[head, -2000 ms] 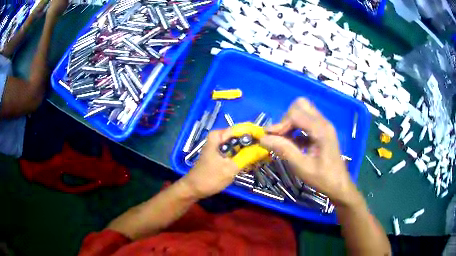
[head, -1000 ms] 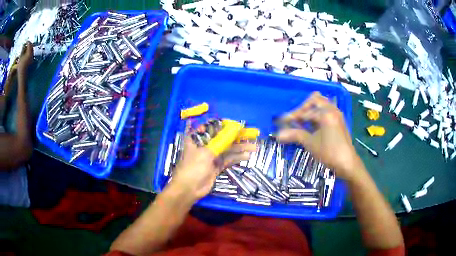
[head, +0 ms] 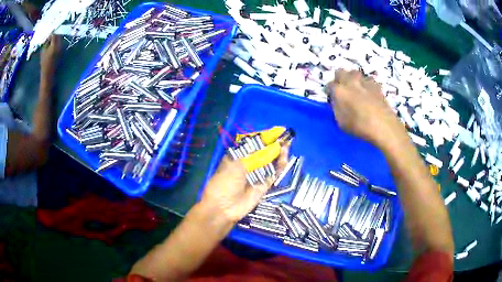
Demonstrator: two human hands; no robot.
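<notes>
My left hand (head: pixel 242 182), with yellow finger cots on its fingers, holds a bundle of silver metal tubes (head: pixel 250 151) above the left part of the near blue tray (head: pixel 297 107). A dark tip shows at its fingertips. My right hand (head: pixel 358 102) is over the tray's far edge, at the near side of the heap of white sleeved pieces (head: pixel 308 47). Its fingers are bent and blurred, so I cannot tell if they hold anything. Loose silver tubes (head: pixel 316 220) lie in the near part of the tray.
A left blue tray (head: pixel 65 124) heaped with silver tubes stands on another bin, with thin red wires beside it. A person's arm (head: pixel 44 99) is at the far left. A crumpled clear bag (head: pixel 479 82) and scattered white pieces lie at the right.
My right hand has moved from over the tray to the white heap. My left hand still holds the tubes, now with its palm turned more upward. The view has shifted.
</notes>
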